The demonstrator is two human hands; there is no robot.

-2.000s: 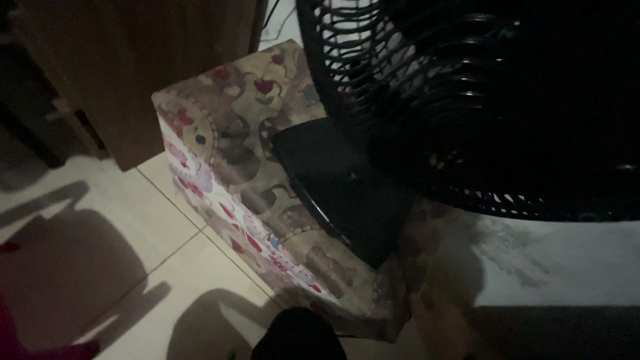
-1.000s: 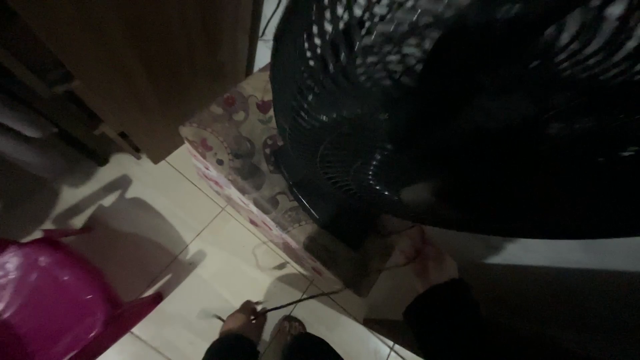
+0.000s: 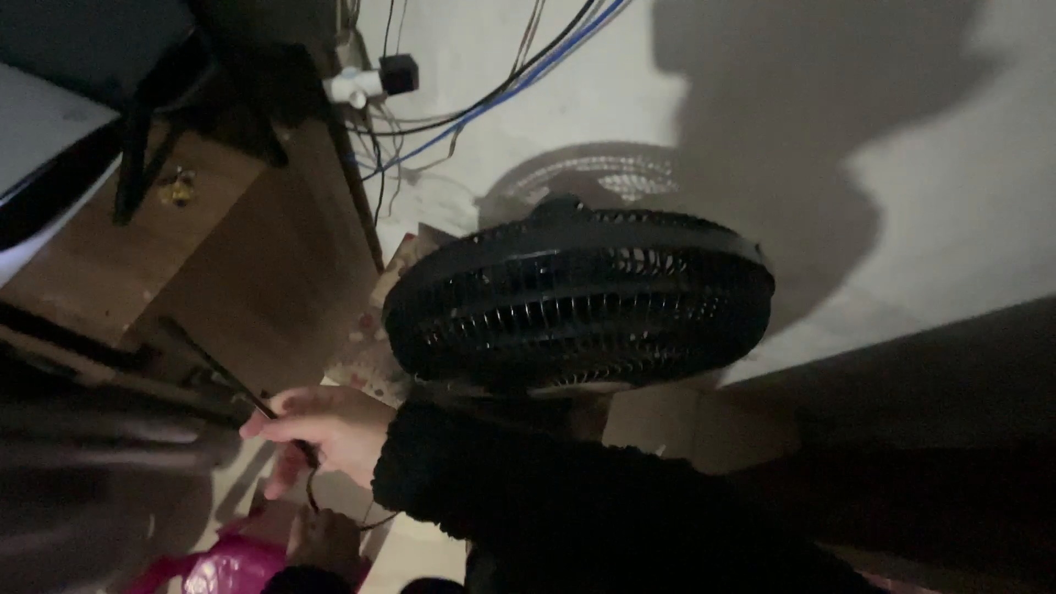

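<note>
A black electric fan [image 3: 577,305] in a round grille stands near the wall, right of centre. My right hand [image 3: 326,429], in a fuzzy black sleeve, reaches in from the right and has a thin dark cable [image 3: 219,367] between its fingers. The cable's far part sticks out up and left. Just below, my left hand [image 3: 323,536] is closed on the lower part of the same cable. A flower-patterned box [image 3: 363,363] shows partly behind the fan, at its left.
A wooden cabinet [image 3: 272,247] with a black-legged screen stand [image 3: 136,165] on it takes up the left. Blue and black cables [image 3: 495,99] hang along the wall near a white adapter [image 3: 359,87]. A pink plastic chair [image 3: 235,565] is at bottom left.
The view has swung up toward the wall and cabinet. My right hand has moved from beside the fan's base to the cable by my left hand.
</note>
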